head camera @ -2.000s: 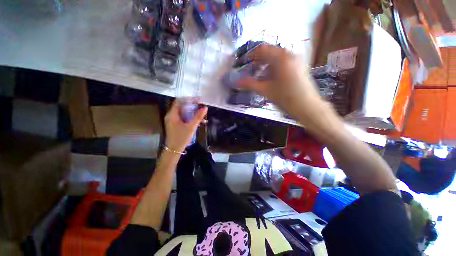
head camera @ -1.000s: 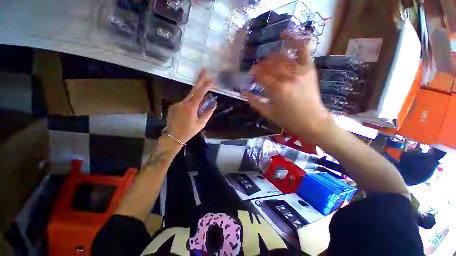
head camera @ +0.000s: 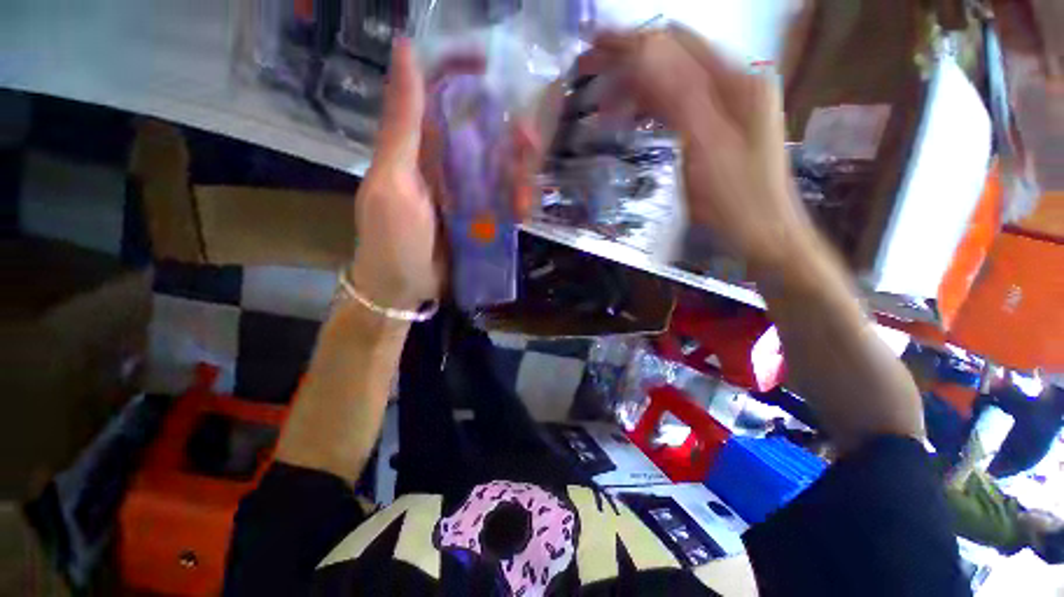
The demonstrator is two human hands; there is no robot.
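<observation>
My left hand (head camera: pixel 403 198) is raised over the table's front edge and holds a cable bundle (head camera: pixel 478 187) with pale purple loops. Its purple-blue sleeve has an orange spot and points down toward me. My right hand (head camera: pixel 700 111) is blurred over the table, to the right of the bundle; whether it holds anything cannot be told. Dark filled clear packs (head camera: pixel 350 82) lie on the table left of my left hand. More dark glossy packs (head camera: pixel 601 181) lie below my right hand, partly hidden and blurred.
A brown carton (head camera: pixel 846 128) stands on the table at the right, beside orange boxes (head camera: pixel 1009 292). An open carton (head camera: pixel 595 297) of dark pieces is under the table edge. An orange stool (head camera: pixel 187 513) is at lower left. White product boxes (head camera: pixel 677 519) and blue packs (head camera: pixel 764 476) lie lower right.
My left hand has risen and opened wider around a larger, now visible cable bundle. My right hand has moved up and slightly right. The view has shifted slightly.
</observation>
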